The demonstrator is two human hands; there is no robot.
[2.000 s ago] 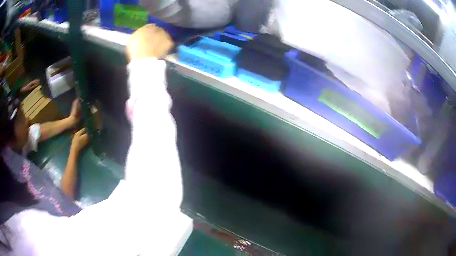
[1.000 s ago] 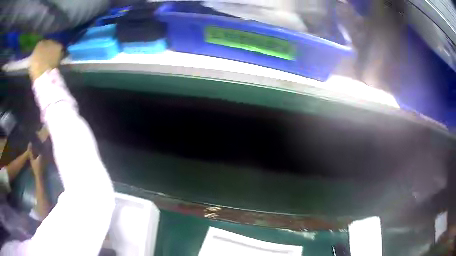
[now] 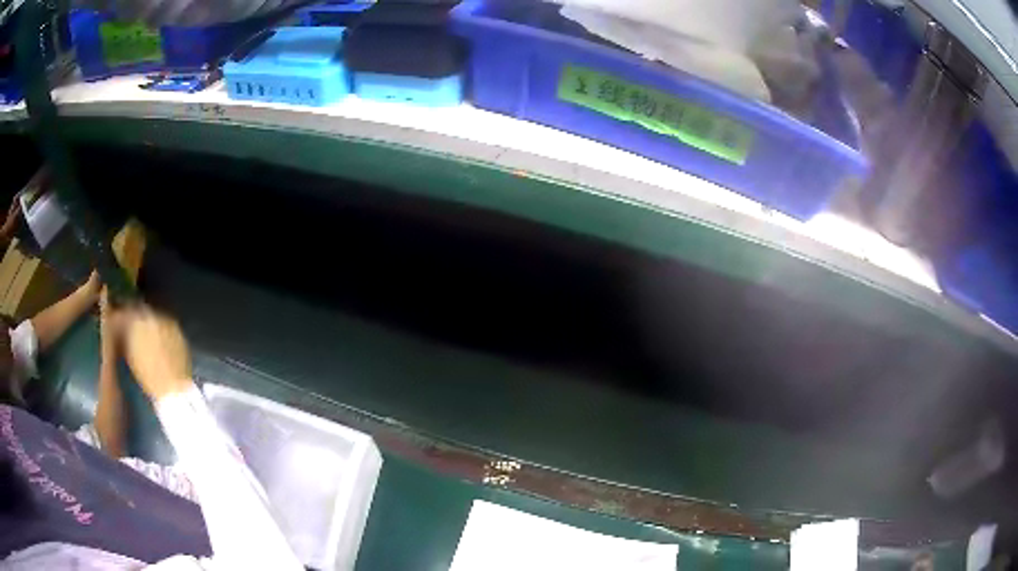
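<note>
Neither my left hand nor my right hand can be made out. Nearest in front of me, a flat white stack of sleeves or sheets lies on the green bench, cut off by the bottom edge. To its left is a white foam tray with a thick rim and a pale greyish inside. A neighbour's white-sleeved arm crosses the tray's left part. A small white upright piece stands or lies right of the stack, and another white piece is at the far right.
A dark conveyor belt runs beyond the bench edge. On the shelf are a blue bin with a green label, a light-blue basket, and a black tray. At far left, neighbours' hands are near a small brown carton. Blurred whitish film covers the bin.
The neighbour's white-sleeved arm has come down from the shelf to the far-left belt edge. The view has shifted, and the foam tray now shows more fully.
</note>
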